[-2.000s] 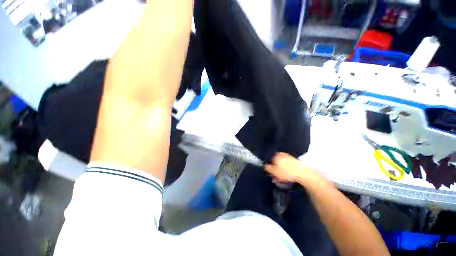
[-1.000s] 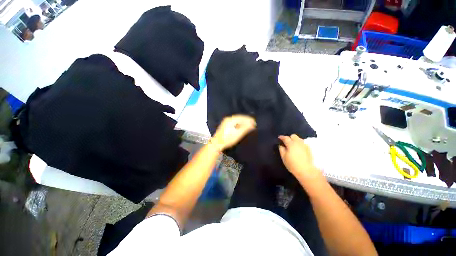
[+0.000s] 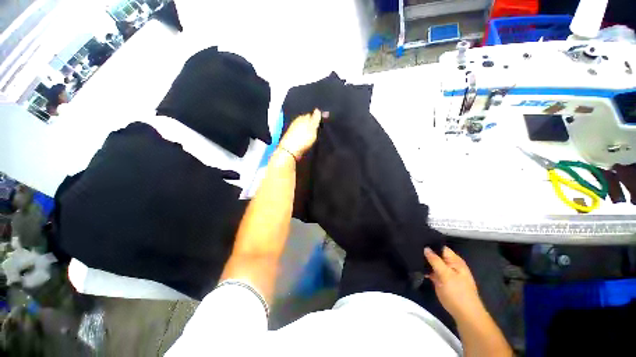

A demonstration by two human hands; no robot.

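Note:
A black garment piece [image 3: 356, 167] lies over the white table and hangs down over its front edge towards my lap. My left hand [image 3: 304, 132] grips the cloth near its upper left part. My right hand [image 3: 450, 275] pinches the cloth's lower right edge, just off the table's front edge. The white sewing machine [image 3: 516, 104] with a blue stripe stands to the right, and the cloth is apart from its needle area [image 3: 471, 127].
Two black garment stacks [image 3: 220, 97] [image 3: 150, 202] lie on the left. Shears [image 3: 575, 183] with yellow and green loops lie right of the needle. Brown scraps [image 3: 622, 183] lie beside them. A blue basket [image 3: 530, 29] and white thread cone [image 3: 588, 17] are behind. A blue crate [image 3: 568, 296] is below right.
My left arm has come down from across the view, and the cloth now lies spread on the table. Since the previous frame, my left hand has moved up the cloth and my right hand down and right.

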